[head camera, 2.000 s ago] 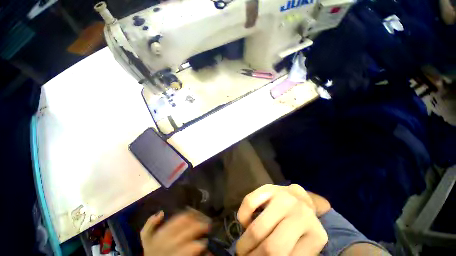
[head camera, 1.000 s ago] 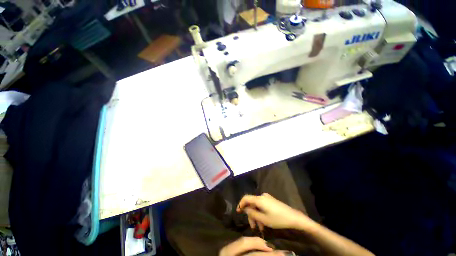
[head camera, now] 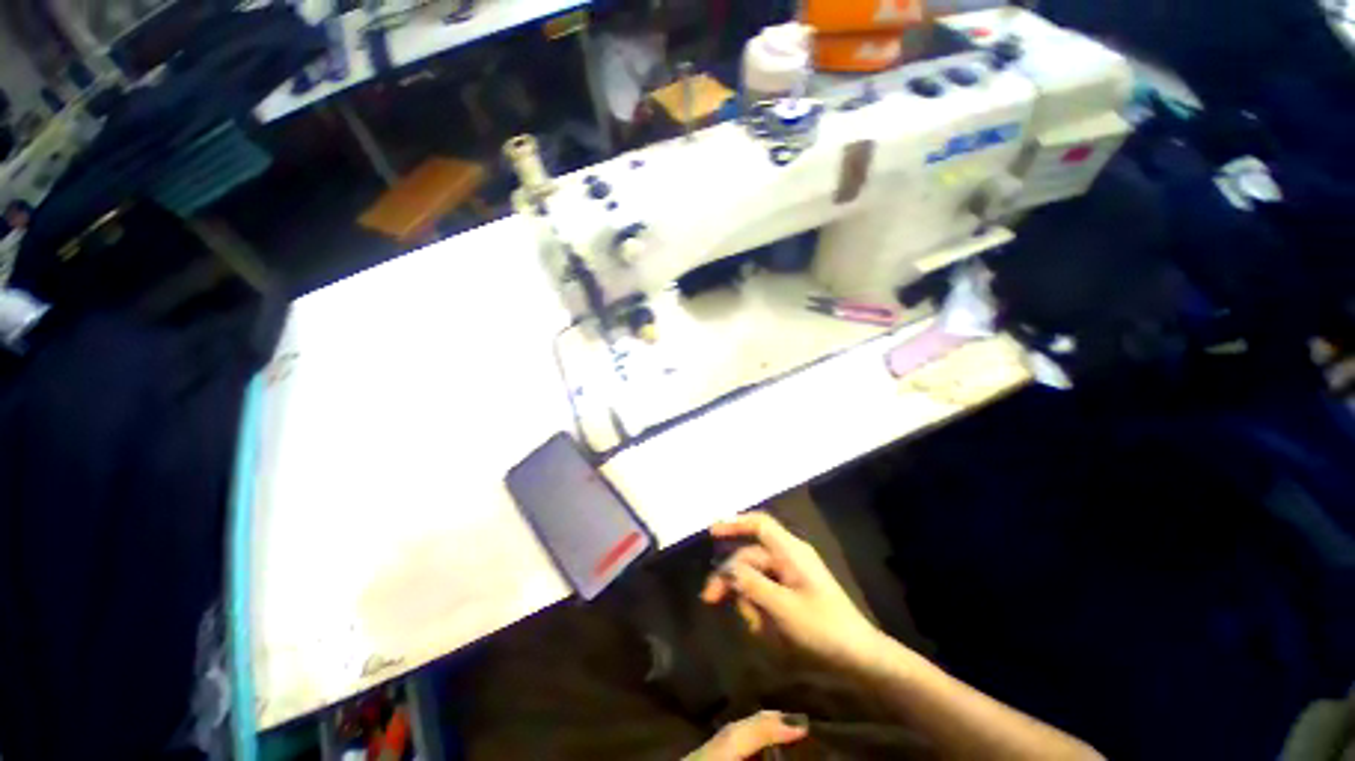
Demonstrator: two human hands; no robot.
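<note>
My right hand [head camera: 788, 590] is over my lap, just off the table's front edge, with its fingers curled. A small dark thing may be between the fingertips, but it is too blurred to tell. My left hand [head camera: 754, 734] is at the bottom edge, mostly cut off; its hold is hidden. A smartphone [head camera: 580, 516] lies screen up at the front edge of the white table [head camera: 401, 491]. The cream JUKI sewing machine [head camera: 773, 193] stands behind it, with no cloth under its needle area.
Pink-handled snips [head camera: 855, 311] lie on the machine bed. A pale pink block [head camera: 924, 350] is near the table's right end. Dark cloth [head camera: 1100, 565] lies heaped on both sides. An orange box [head camera: 859, 33] and a whitish cone [head camera: 776, 63] are behind the machine. An open drawer [head camera: 424, 729] is below the table.
The view has shifted, showing more behind the machine. My hands were together low over the lap; now my right hand is higher, nearer the table edge, and my left is mostly out of frame.
</note>
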